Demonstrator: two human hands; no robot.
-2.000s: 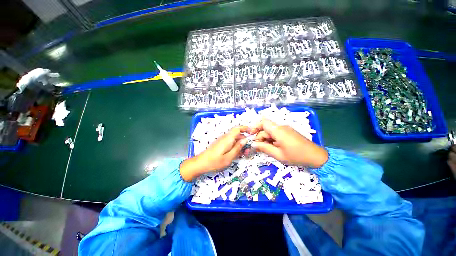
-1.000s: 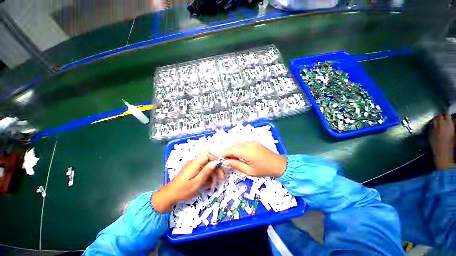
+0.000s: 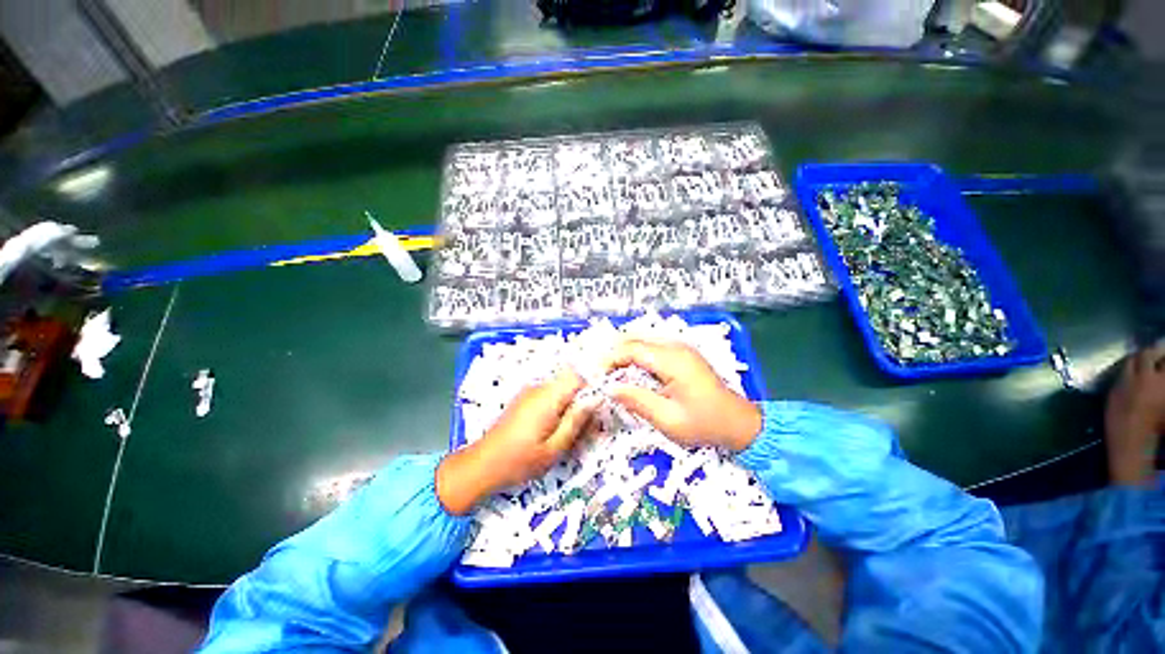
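A blue bin [image 3: 626, 558] in front of me holds a heap of small white plastic housings [image 3: 735, 505], with a few green circuit boards [image 3: 622, 517] among them near its front. My left hand [image 3: 530, 432] and my right hand [image 3: 684, 394] are bare and meet over the heap. Their fingertips are closed together around a small white piece [image 3: 598, 390], mostly hidden by the fingers. A clear blister tray [image 3: 626, 217] full of white units lies behind the bin. A second blue bin [image 3: 1022, 339] at the right holds many green circuit boards [image 3: 913, 275].
A white pointed bottle [image 3: 399, 257] lies on yellow tape left of the tray. Loose units [image 3: 203, 392] and a crumpled white scrap [image 3: 96, 344] lie at the left, near a red-brown fixture [image 3: 32, 364]. Another person's hand [image 3: 1134, 415] is at the right edge.
The camera view has shifted. My hands stay together over the white heap, and the fingers have changed their hold on the small piece.
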